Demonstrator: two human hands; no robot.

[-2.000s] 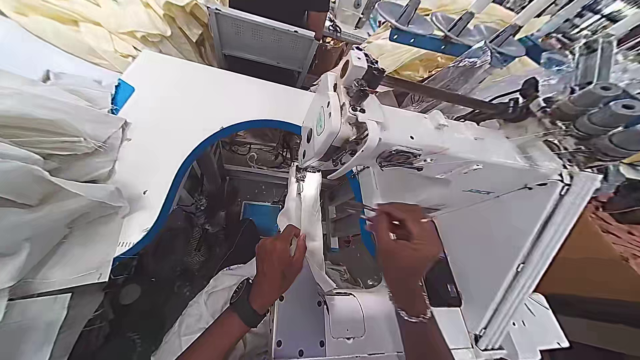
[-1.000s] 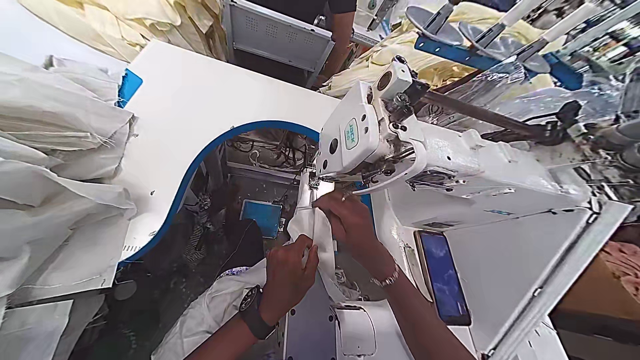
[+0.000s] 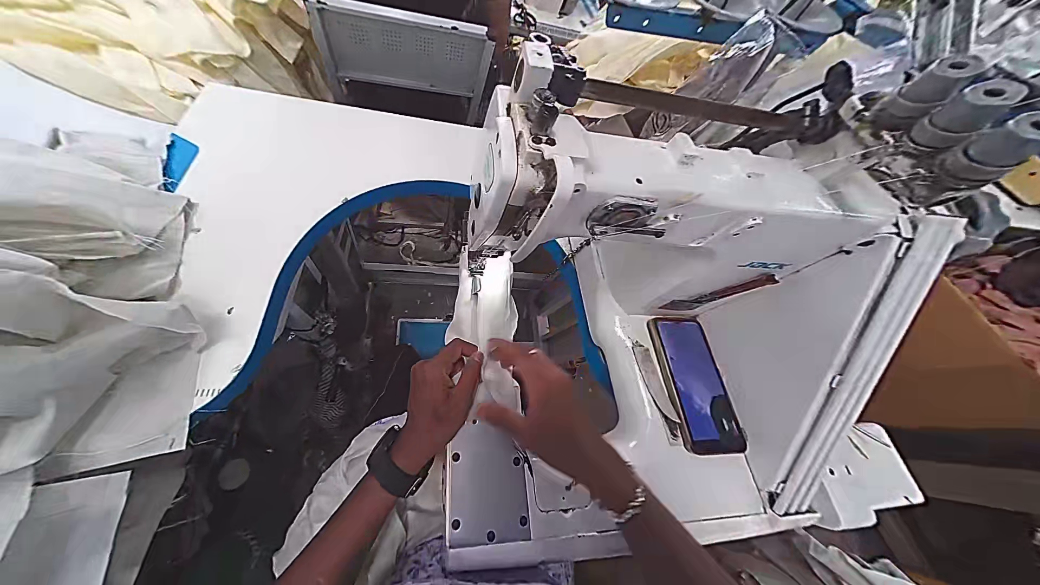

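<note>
A white Jack industrial sewing machine (image 3: 691, 195) stands over a narrow arm bed, with white fabric (image 3: 492, 305) running along that bed under the presser foot (image 3: 487, 258). My left hand (image 3: 440, 394), with a black watch at the wrist, pinches the fabric's edge between thumb and fingertips, below the foot. Beside it on the right, my right hand (image 3: 540, 398) rests its fingertips on the same fabric, thumb and fingers apart. The two hands nearly touch at the fabric's fold. More white fabric (image 3: 349, 496) hangs down beside the bed on the left.
A white table (image 3: 325, 138) with a blue-edged cutout curves round the machine. White cloth pieces (image 3: 89, 325) are heaped at its left. A smartphone (image 3: 697, 386) lies right of my right hand. Gray thread cones (image 3: 967, 122) stand at the upper right, near a cardboard box (image 3: 942, 366).
My right hand, near the presser foot a second ago, has come back down the fabric beside my left hand. Two seconds ago it was off to the right, holding something thin.
</note>
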